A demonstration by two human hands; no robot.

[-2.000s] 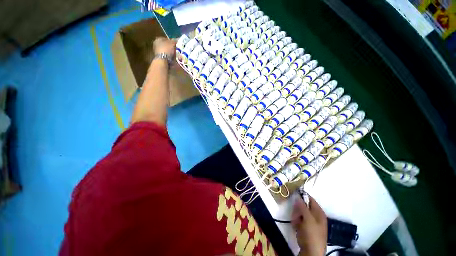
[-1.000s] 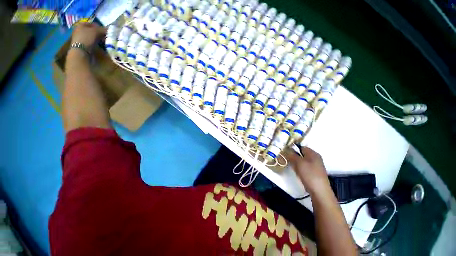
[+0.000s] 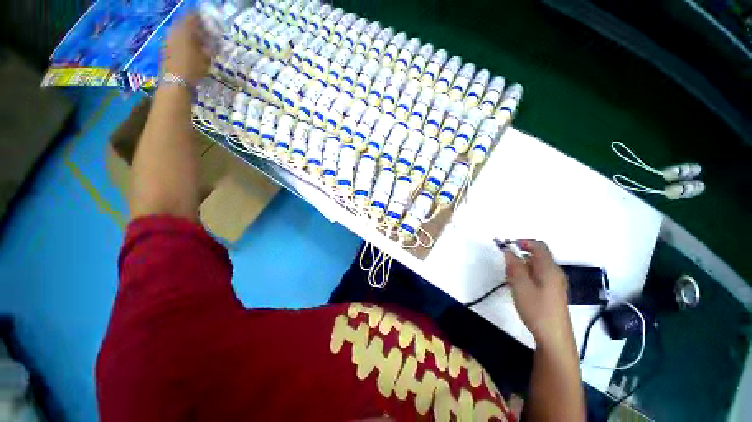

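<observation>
Dense rows of white cylindrical units with blue bands (image 3: 383, 132) lie on a brown cardboard sheet (image 3: 429, 235), white cord loops hanging over the near edge. My left hand (image 3: 185, 49) is at the far left end of the rows, at their edge; it is blurred and its fingers are partly hidden, so its grip is unclear. My right hand (image 3: 538, 276) is over the white sheet (image 3: 569, 198), right of the rows and apart from them. Its fingers pinch a slim lead tip (image 3: 511, 246); a black cable (image 3: 486, 294) shows just left of the hand.
Two loose units (image 3: 683, 180) with cord loops lie on the green bench top. A black adapter (image 3: 584, 284), white cable and black cylinder with silver end (image 3: 686, 292) are at right. Blue glossy printed packaging (image 3: 107, 45) is far left; an open carton (image 3: 239, 200) is below the bench.
The rows and cardboard have shifted left, baring more white sheet. My left hand has moved onto the rows' far end. My right hand has come away from the rows' near corner. The view has shifted.
</observation>
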